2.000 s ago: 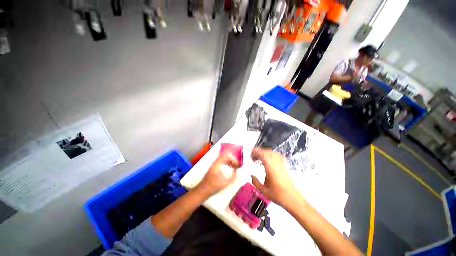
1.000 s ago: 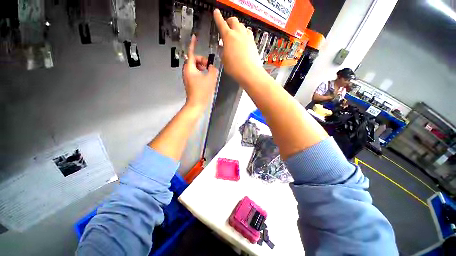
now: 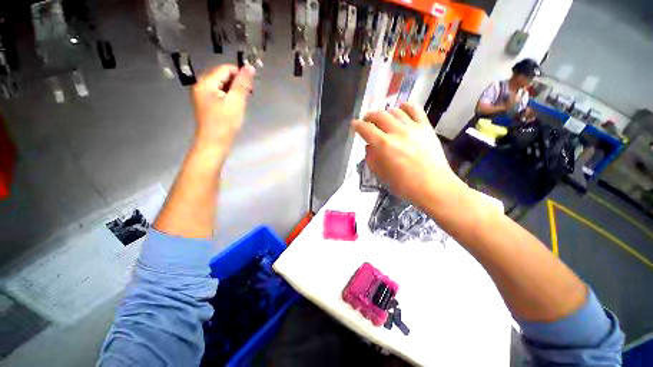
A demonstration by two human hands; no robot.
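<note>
My left hand is raised at the row of silver overhead clips, with thumb and finger close together just below a dark tip on one clip. I cannot tell if it grips the tip. My right hand is in the air over the far part of the table, fingers curled, back of the hand towards me; its fingertips are partly hidden. A pink tray with black pieces lies near the table's front edge, and loose black pieces lie beside it. A second pink tray lies farther off.
The white table holds a clear bag with dark contents and a dark grey item. A blue bin with a dark mass stands below left. An orange housing is overhead. A person sits at a bench beyond.
Both hands had been over the table, then rose to the clips. Since then my left hand has moved left along the clips, and my right hand has come down and right. The far pink tray was set down.
</note>
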